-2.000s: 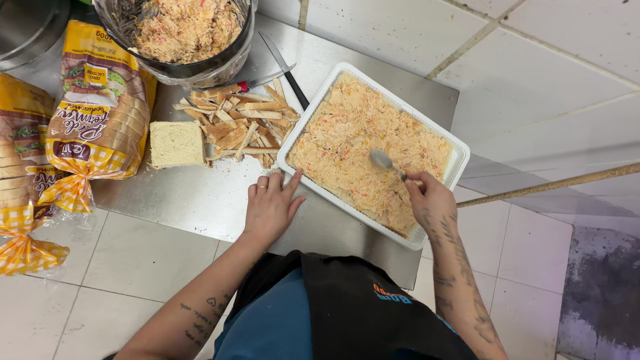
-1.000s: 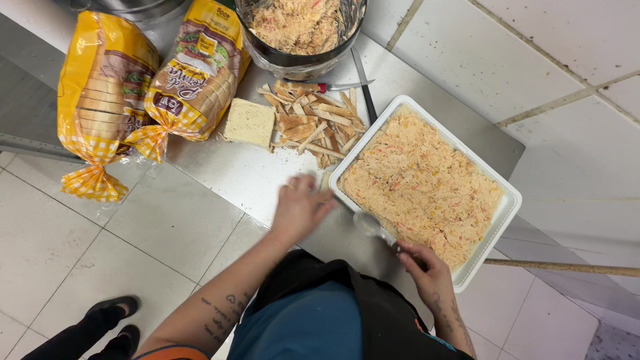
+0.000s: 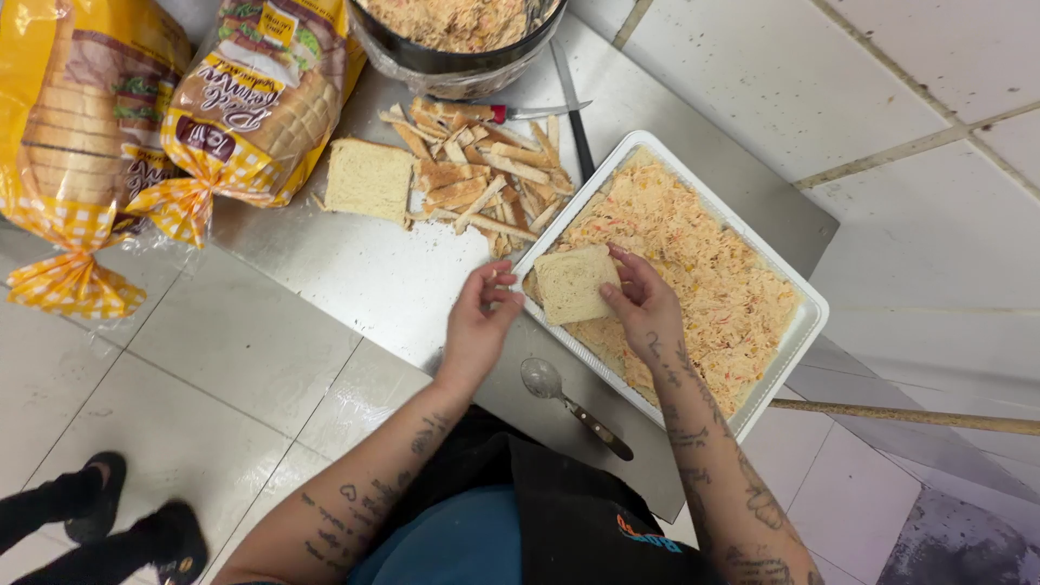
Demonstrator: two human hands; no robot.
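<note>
My right hand point(image 3: 646, 305) grips the right edge of a crustless bread slice point(image 3: 575, 284), held at the left corner of a white tray point(image 3: 751, 280). A creamy shredded filling point(image 3: 691, 268) with orange and yellow bits covers most of the tray. My left hand point(image 3: 481, 329) is beside the tray's left corner, fingers curled and nothing seen in them. A metal spoon point(image 3: 578, 410) with a dark handle rests on the steel table between my forearms. Left of the cut crusts point(image 3: 496, 175) lies a bread stack point(image 3: 370, 180), its top face pale.
Two bagged loaves, one at far left point(image 3: 85, 138) and one beside it point(image 3: 260, 106), lie on the table. A black bowl point(image 3: 463, 61) of filling stands at the top, near a red-handled knife point(image 3: 540, 110) and a black-handled knife point(image 3: 575, 122). A person's shoes point(image 3: 175, 540) show at lower left.
The spoon, in my right hand earlier, now lies on the table. My right hand now holds a bread slice over the tray's left corner. The view has shifted.
</note>
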